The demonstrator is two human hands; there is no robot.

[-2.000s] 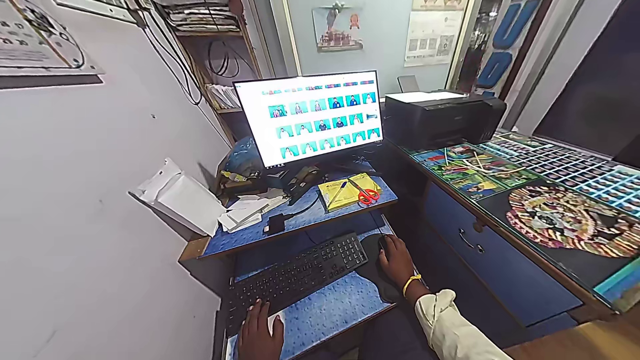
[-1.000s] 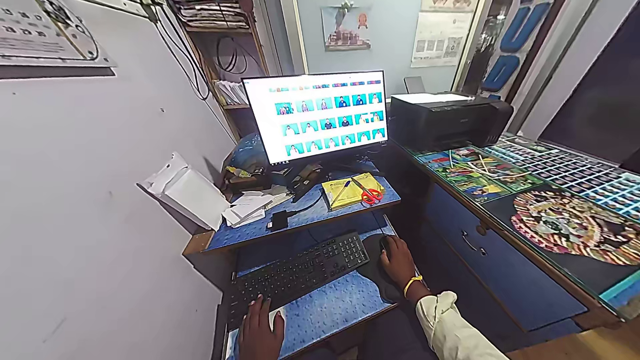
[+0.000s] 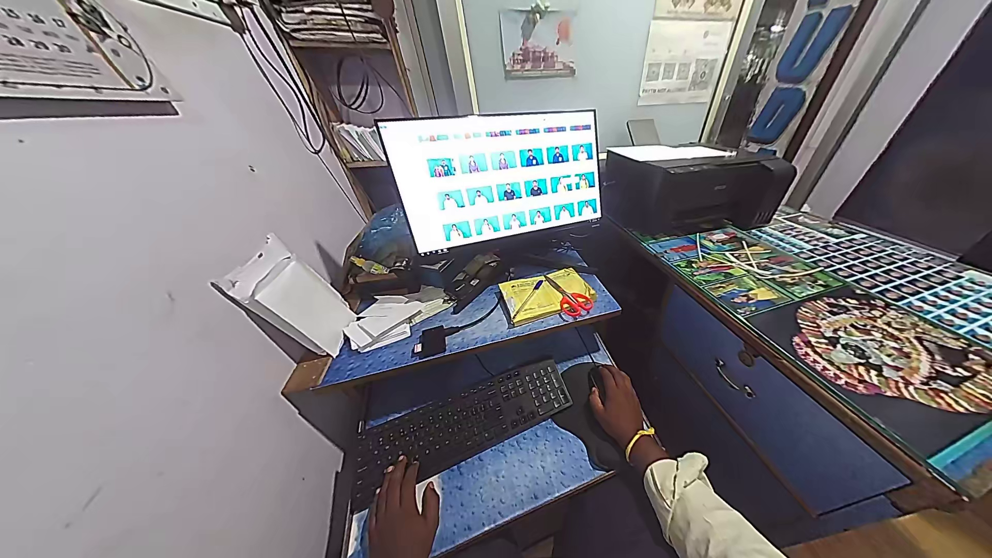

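My right hand rests over a black computer mouse on a dark mouse pad. My left hand lies at the lower left edge of a black keyboard, fingers spread, with its fingertips at the near keys. Both keyboard and pad are on a blue patterned pull-out shelf. Above it, a monitor shows rows of small portrait pictures. Red-handled scissors and a blue pen lie on a yellow packet on the upper shelf.
A white packet leans on the wall at left, beside loose papers and a black card reader or adapter on a cable. At right, a black printer stands on a glass-topped counter over a blue drawer.
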